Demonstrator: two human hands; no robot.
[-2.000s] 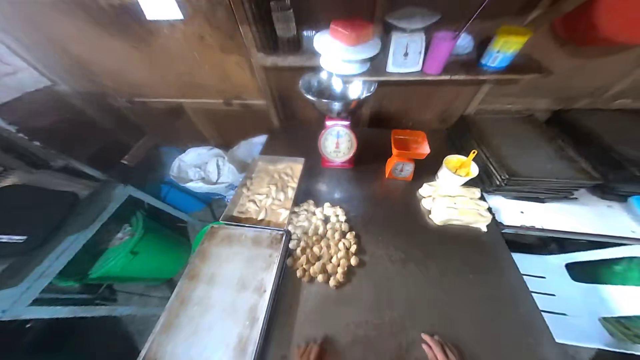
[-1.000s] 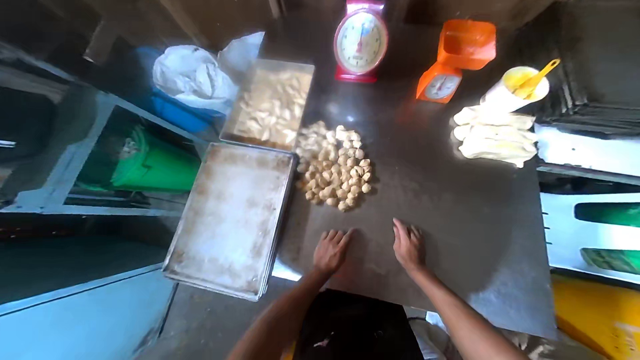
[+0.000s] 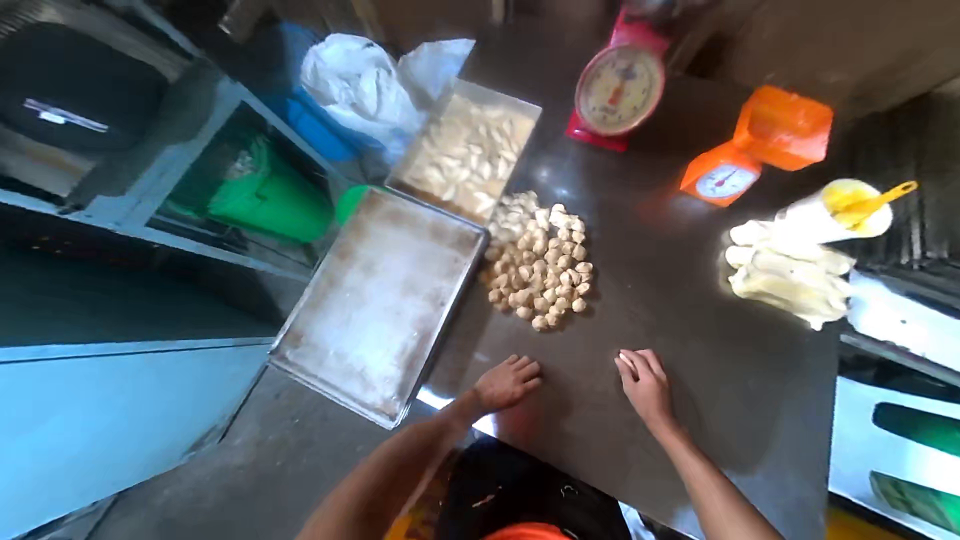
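Note:
My left hand [image 3: 508, 384] rests on the dark tabletop [image 3: 600, 465] near its front edge, below a pile of small dough pieces [image 3: 544, 270]; it holds nothing visible. To the right, my right hand [image 3: 643, 379] lies on the same surface with its fingers bent and thumb near the index finger; whether something small is between them cannot be told. Left of the pile sits an empty metal baking tray [image 3: 382, 300]. Behind that tray, another tray [image 3: 427, 135] holds pale, elongated dough pieces. Long pale dough rolls [image 3: 787, 277] lie on the right.
A red dial scale [image 3: 619, 90] and a small orange kitchen scale [image 3: 724, 180] stand at the back. A white tub [image 3: 806, 221] with a yellow utensil stands by the rolls. White plastic bags [image 3: 364, 90] and a green bin [image 3: 270, 195] are on the left.
The view has tilted down since the oldest frame, bringing both forearms into sight. Since one second ago, my right hand's fingers have drawn together.

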